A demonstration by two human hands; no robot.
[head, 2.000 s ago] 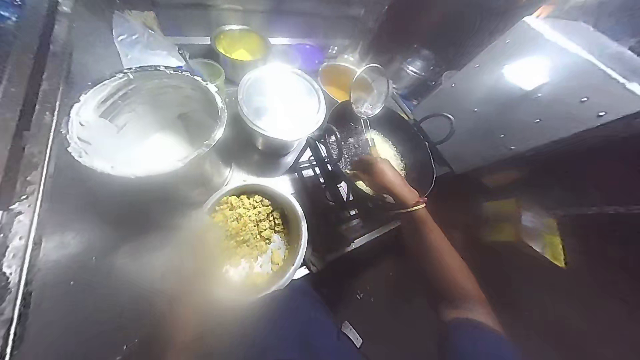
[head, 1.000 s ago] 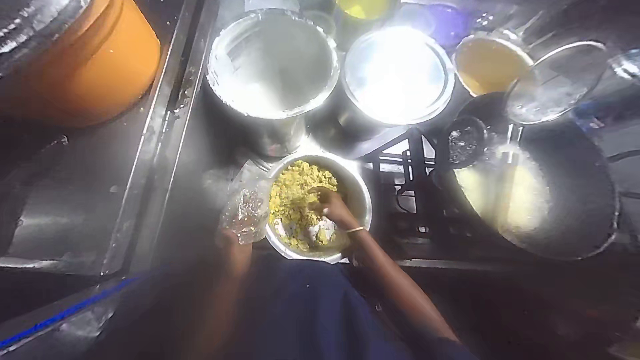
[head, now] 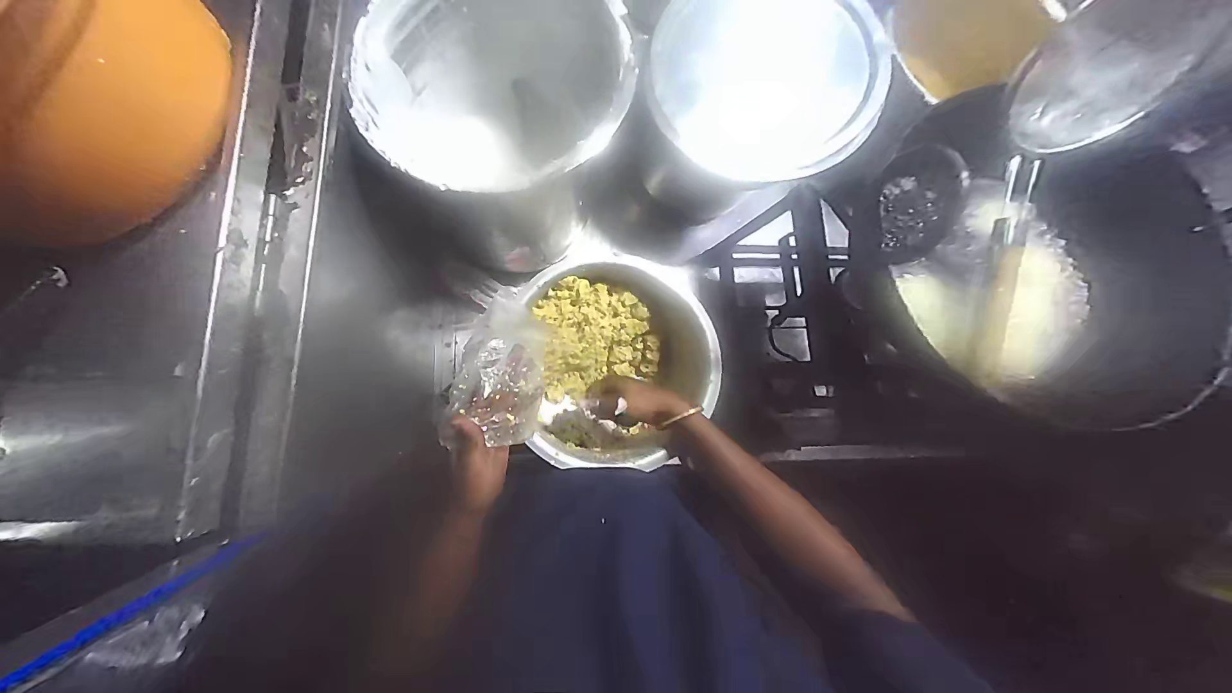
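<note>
A round metal pot stands near the front edge and holds crumbly yellow food, with a white patch and darker bits at its lower side. My right hand, a thin bangle at its wrist, reaches into the pot over the food; its fingertips are hidden, so I cannot tell whether it grips anything. Left of the pot, my left hand holds a clear plastic bag with small bits in it, close against the pot's rim.
Two large metal pots stand behind. At right, a dark wok holds pale food and a ladle, beside a black stove grate. A round strainer hangs over its back. An orange container stands far left.
Two seconds ago my right hand was over the wok; since then it has moved left to the pot of yellow food. The view has shifted left and closer.
</note>
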